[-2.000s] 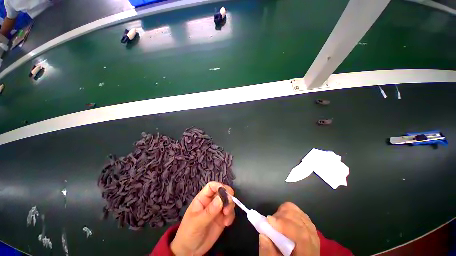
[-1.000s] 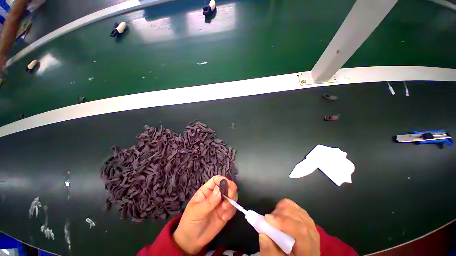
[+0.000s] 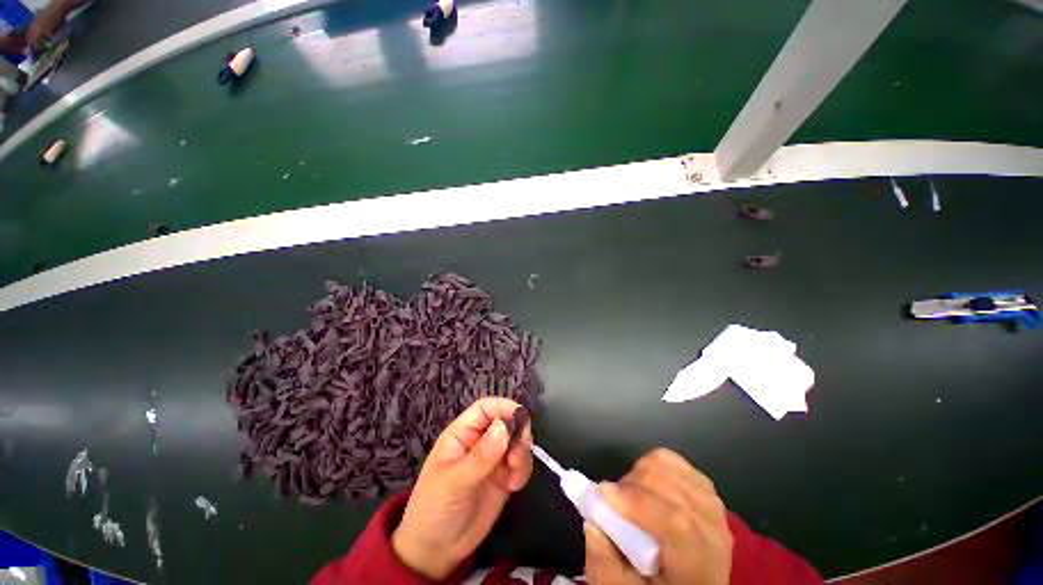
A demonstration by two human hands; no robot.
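Observation:
My left hand (image 3: 460, 486) pinches a small dark brown part (image 3: 518, 423) between thumb and fingers, just right of the pile's lower edge. My right hand (image 3: 667, 520) holds a white bottle (image 3: 614, 527) with a long thin pale tip. The tip points up and left and ends close beside the part; whether it touches cannot be told. A large pile of dark brown parts (image 3: 377, 389) lies on the dark tabletop behind and left of my left hand.
White scraps (image 3: 757, 363) lie right of the pile. Two small dark pieces (image 3: 759, 262) sit below the white upright (image 3: 789, 97). A blue and silver cutter (image 3: 976, 307) lies far right. Beyond the white rail (image 3: 458, 203), a green belt (image 3: 572, 103) carries two-tone pieces (image 3: 236, 65). A person's hand shows top left.
The dark part has turned and tilted in my left fingers. The bottle tip has moved slightly right, off the part's lower end. The two-tone pieces have shifted left with the belt.

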